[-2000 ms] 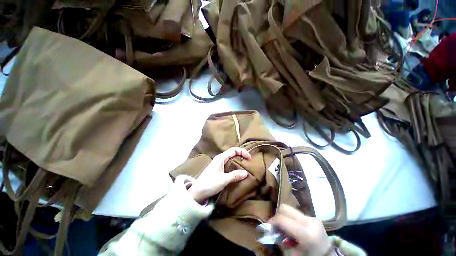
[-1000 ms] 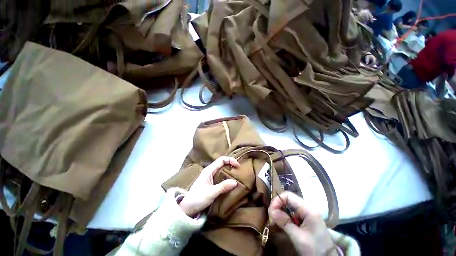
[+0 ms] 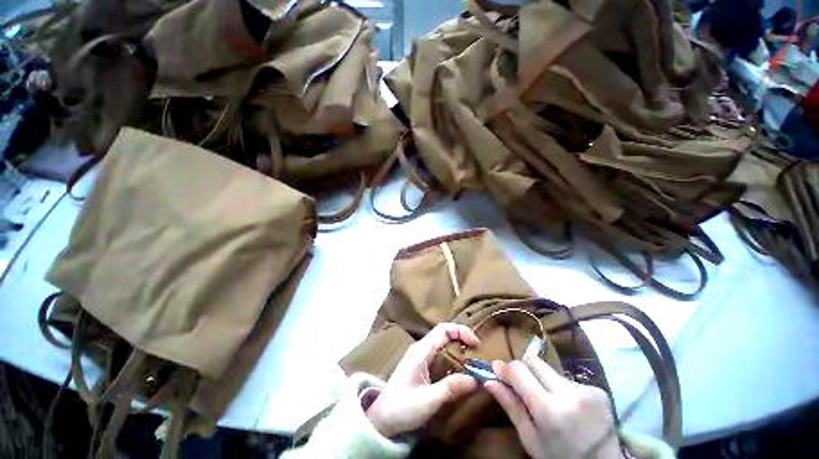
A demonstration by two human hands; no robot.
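Note:
A tan-brown bag point(image 3: 467, 273) lies partly bunched at the table's near edge, its zip opening facing up. A pale strip point(image 3: 450, 269) runs on its upper panel. My left hand point(image 3: 418, 385) grips the opening's edge between thumb and fingers. My right hand point(image 3: 559, 408) holds small silver snips point(image 3: 482, 369), with the blades close to my left fingertips at the edge. A white label point(image 3: 534, 347) shows inside the opening. A strap point(image 3: 660, 345) loops off to the right. The bag's lower part is hidden by my hands.
Stacked flat bags point(image 3: 184, 251) lie at the left, straps hanging over the edge of the white table point(image 3: 718, 376). Large bag heaps point(image 3: 575, 116) fill the back, with another heap point(image 3: 269, 81) at the back left. People are partly visible at the far right.
My right hand has moved up and left from the opening's right side to my left fingertips, bringing the snips there. The camera view has shifted, showing more of the back.

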